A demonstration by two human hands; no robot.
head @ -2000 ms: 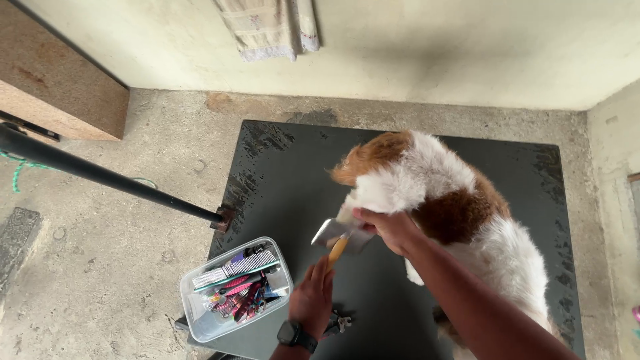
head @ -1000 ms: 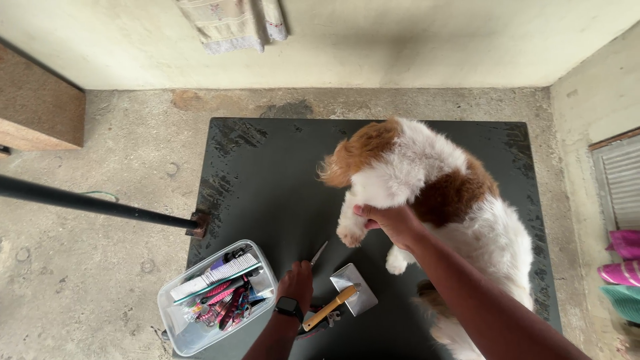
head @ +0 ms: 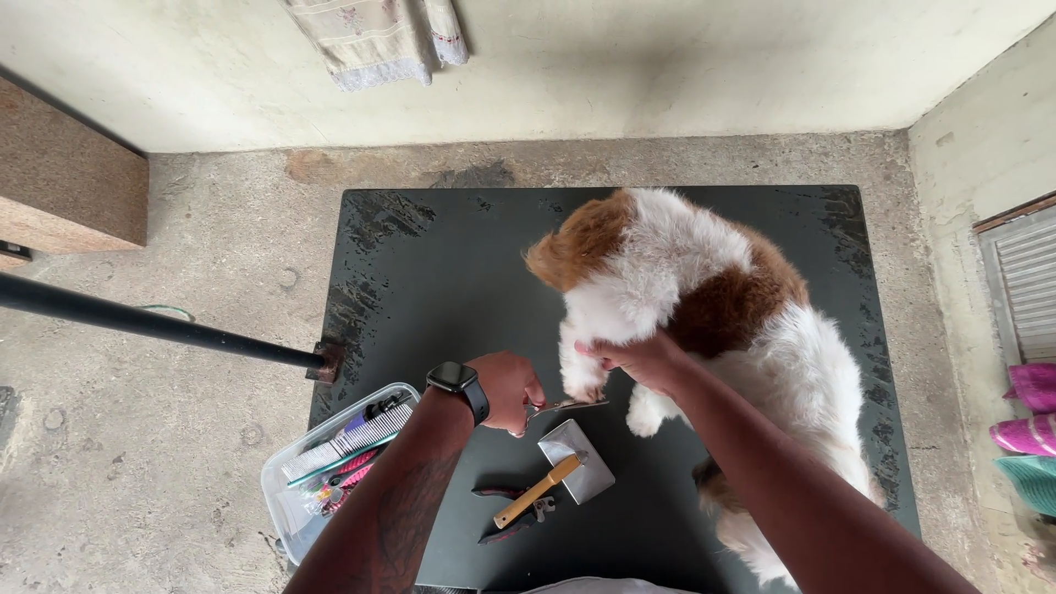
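A white and brown dog [head: 660,264] is on a dark grooming table [head: 462,272]. My right hand [head: 639,360] grips one of its legs above the paw. My left hand [head: 505,392], with a black watch on the wrist, holds metal scissors [head: 569,405] whose blades point right, just below that paw. Nearer me on the table rests a slicker brush [head: 549,487] with a metal head and a yellow handle. The handle lies across nail clippers [head: 532,513] with dark and red grips.
A clear plastic box [head: 276,495] with a metal comb [head: 351,443] and several tools stands at the table's left edge. A black pole [head: 165,320] meets that edge at a bracket. A towel [head: 375,41] hangs on the wall.
The brush, in my left hand two seconds ago, lies on the table. My left hand has taken hold of the scissors and moved them to the paw. My right hand stays at the leg.
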